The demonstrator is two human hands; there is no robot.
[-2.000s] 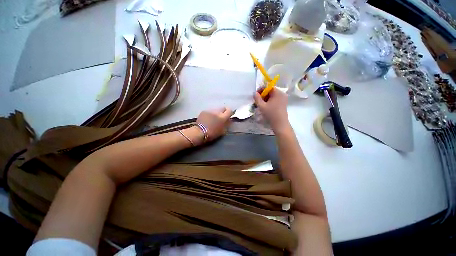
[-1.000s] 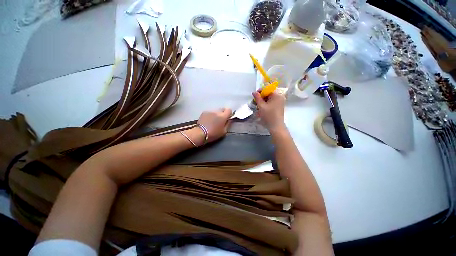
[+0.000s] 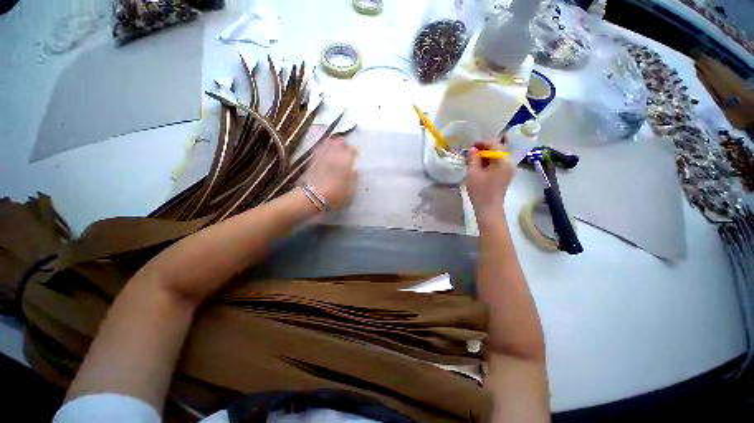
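Note:
My right hand (image 3: 489,175) holds a yellow-handled glue brush (image 3: 493,154) at the right side of the whitish glue pot (image 3: 446,168); its tip is hard to see. A second yellow brush (image 3: 430,126) leans in the pot. My left hand (image 3: 332,172) is at the right side of the fanned brown straps (image 3: 236,154), fingers around a strap whose dark tip (image 3: 339,125) shows above them. The grip is partly hidden. A bundle of brown straps (image 3: 347,335) lies under my forearms, with pale ends to the right. A grey board (image 3: 388,198) lies between my hands.
A hammer (image 3: 555,198) lies right of my right hand, over a tape roll (image 3: 529,221). Behind the pot stand a large glue bottle (image 3: 488,87) and a blue-rimmed tape roll (image 3: 539,92). Another tape roll (image 3: 341,60) lies beyond the straps. Bagged small pieces (image 3: 441,49) lie at the back.
My left hand has moved up and left from the board to the fanned straps, with a strap. My right hand with the brush has moved right, to the pot. The view has shifted slightly.

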